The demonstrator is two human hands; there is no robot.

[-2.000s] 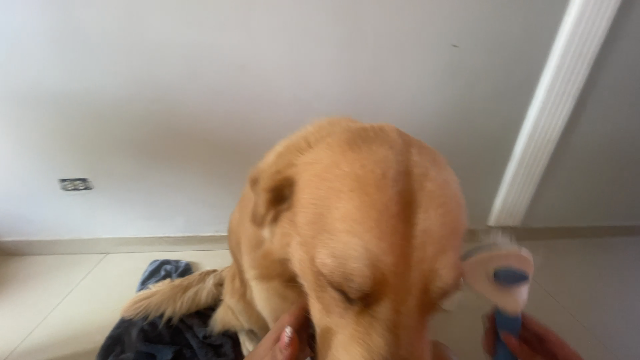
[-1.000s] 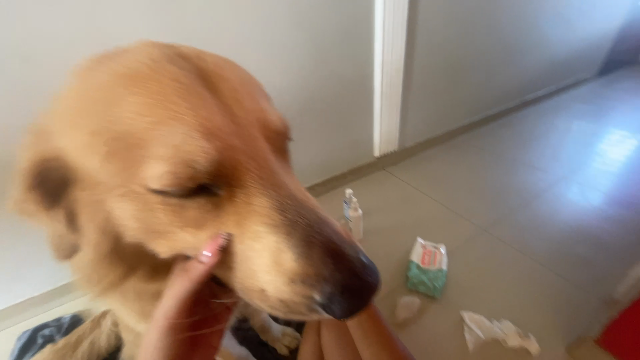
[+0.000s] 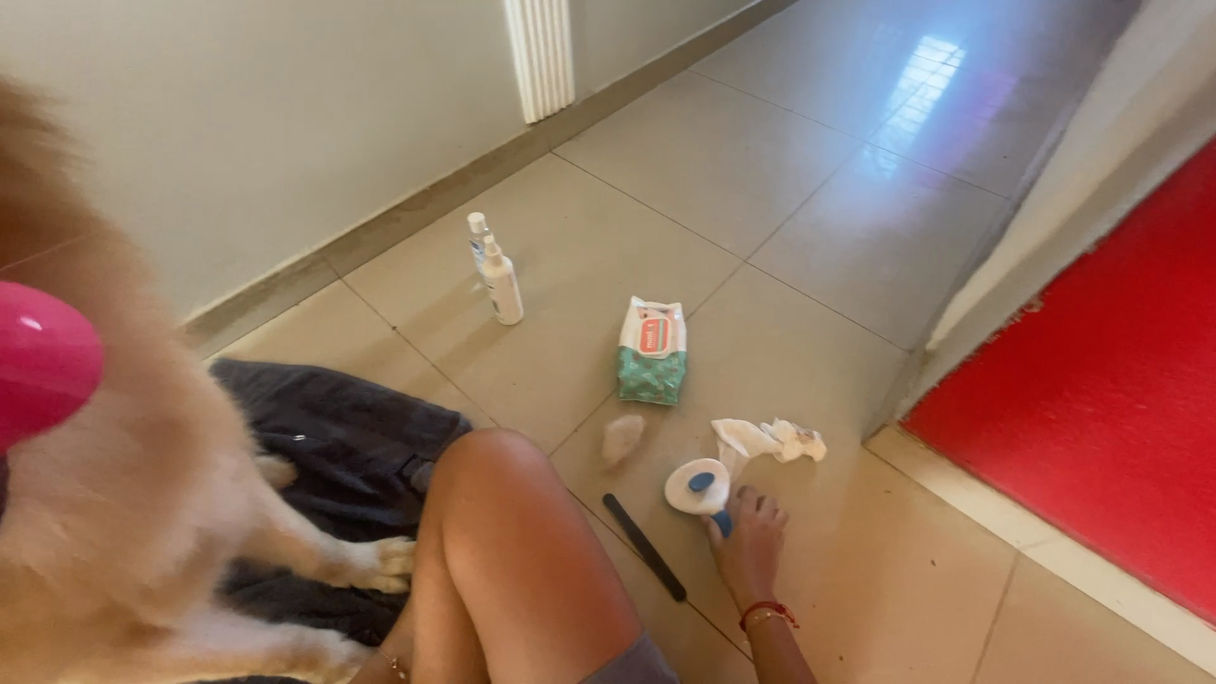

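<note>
My right hand (image 3: 750,537) is low at the right of centre, its thumb and fingers around the blue handle of a white pet brush (image 3: 696,485) at floor level. Left of the brush lies a dark nail file (image 3: 644,547). A tuft of pale fur (image 3: 622,439) and a crumpled white wipe (image 3: 769,440) rest just beyond. My left hand is not in view. At the left, a golden-haired dog (image 3: 123,494) has its front paws by my bent leg; its head is out of view. A glossy pink rounded object (image 3: 43,366) partly covers its chest.
A green and white pack of wipes (image 3: 652,351) stands on the tiles, with two white bottles (image 3: 503,285) farther back near the wall. A dark cloth (image 3: 332,427) lies under the dog. My bare knee (image 3: 513,494) is in front. A red surface (image 3: 1092,408) borders the right.
My left hand, at the dog's muzzle one second ago, is out of view. My right hand is now down at the floor with the brush it held up two seconds ago. The view has swung right and down.
</note>
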